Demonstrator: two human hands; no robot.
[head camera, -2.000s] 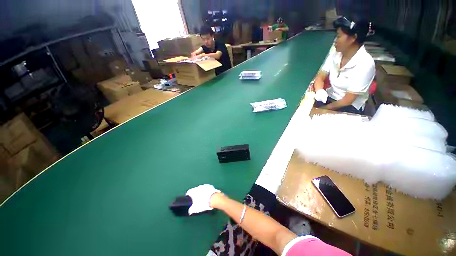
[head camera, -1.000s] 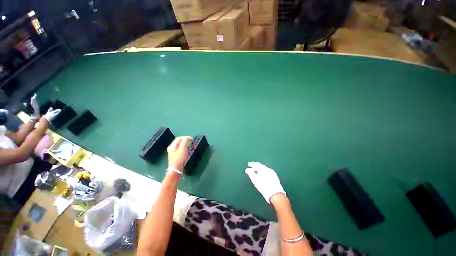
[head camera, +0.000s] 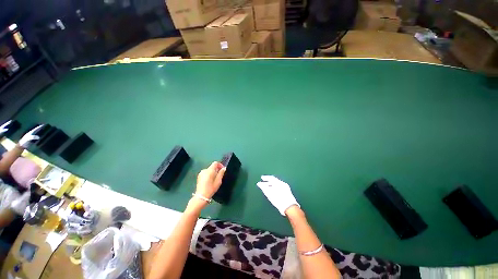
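Note:
A black oblong speaker unit (head camera: 229, 177) stands on the green belt in front of me. My bare left hand (head camera: 211, 180) is at its near left side, fingertips pinched near its upper part; whether they hold a small part cannot be made out. My gloved right hand (head camera: 277, 193) is over the belt to the right of the unit, not touching it, fingers slightly curled and empty. Another black unit (head camera: 170, 168) stands just left of it. Two more units, a nearer one (head camera: 395, 208) and a farther one (head camera: 469, 211), lie to the right.
The green belt (head camera: 306, 109) has a pale near edge. More units (head camera: 76, 147) are at far left by a co-worker's gloved hand (head camera: 31, 135). A plastic bag (head camera: 112, 252), yellow-edged tray (head camera: 57, 180) and small items are on the left side table. Cartons (head camera: 229, 35) are stacked behind.
My view has swung from the right end of the belt to the units before me. Since the middle frame, my left hand stays at the unit and my right hand stays apart from it.

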